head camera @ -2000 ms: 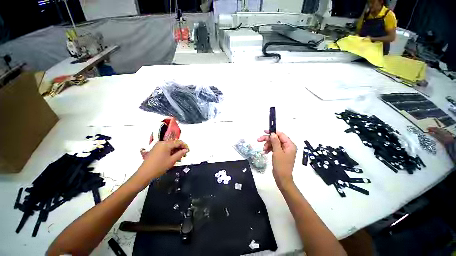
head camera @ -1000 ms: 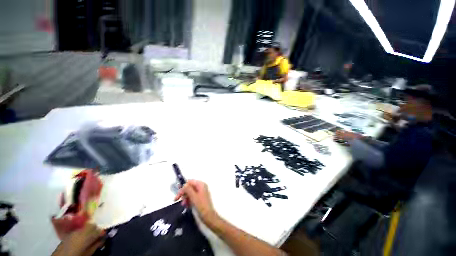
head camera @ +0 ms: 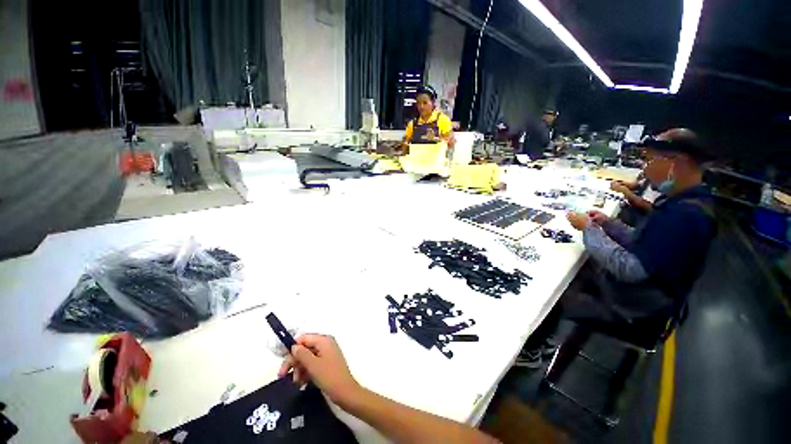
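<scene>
My right hand [head camera: 317, 368] holds a black strap tab [head camera: 280, 332] upright and slightly tilted, pinched near its lower end, above the far edge of the black mat [head camera: 225, 428]. My left hand [head camera: 141, 438] is mostly cut off at the bottom edge, at the base of the red tape dispenser [head camera: 117, 390]; its fingers are too hidden to tell its grip. The dispenser has a pale roll in it. Small white metal pieces [head camera: 263, 419] lie clustered on the mat. A small clear bag [head camera: 284, 344] shows partly behind the tab.
A large plastic bag of black parts [head camera: 147, 286] lies at left. Two heaps of black tabs with white flecks [head camera: 431, 323] [head camera: 473, 267] lie right. Beyond is a board with black strips [head camera: 503, 217]. A seated person [head camera: 672, 225] works at the right edge; another person stands beyond.
The view has swung right and up. My left hand has moved from above the mat to the dispenser and mostly out of the picture. My right hand still holds the tab.
</scene>
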